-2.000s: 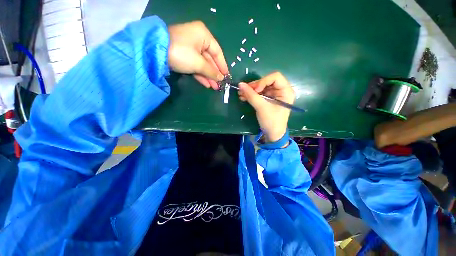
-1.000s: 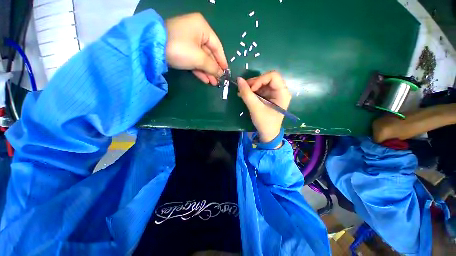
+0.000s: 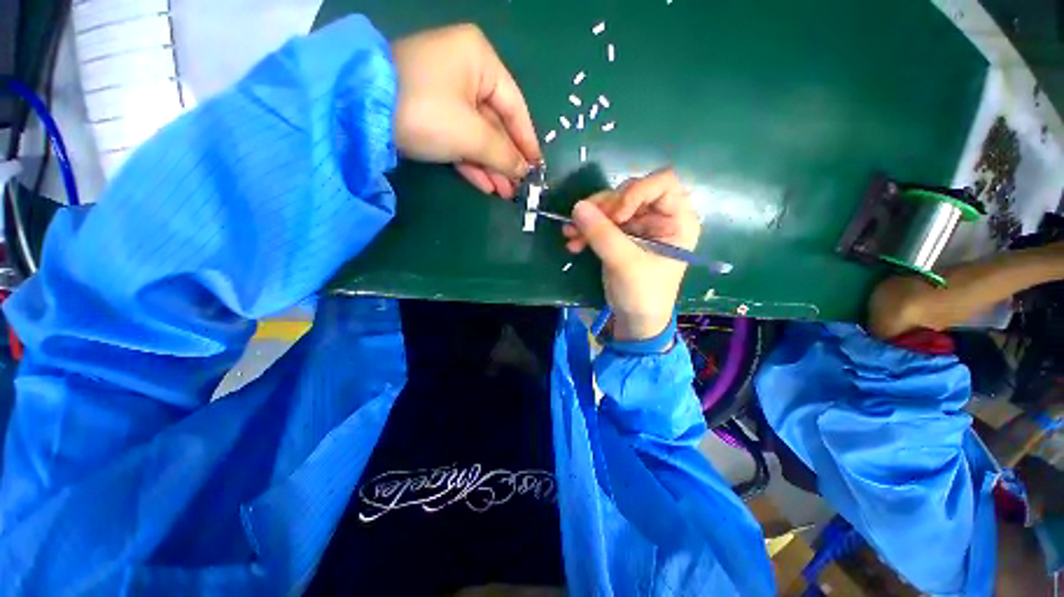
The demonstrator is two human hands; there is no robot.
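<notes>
My left hand (image 3: 467,105) pinches a small dark component (image 3: 529,177) between thumb and forefinger, mostly hidden by the fingertips. A narrow white strip (image 3: 531,210) extends from it toward me over the green surface. My right hand (image 3: 639,245) holds slim grey tweezers (image 3: 665,247) like a pen. Their tip is at the strip's right side; I cannot tell whether it touches. Several loose small white pieces (image 3: 581,120) are scattered on the green surface beyond the hands.
A silver wire spool (image 3: 930,233) with green flanges sits in a dark holder at the right. Another person's forearm (image 3: 980,286) rests near the bench edge there. A heap of small dark parts (image 3: 998,163) lies at far right. A ruled paper form (image 3: 128,70) is at upper left.
My right hand has shifted slightly right, and the tweezers lie flatter, with their tip now at the strip rather than the component. My left hand keeps its pinch.
</notes>
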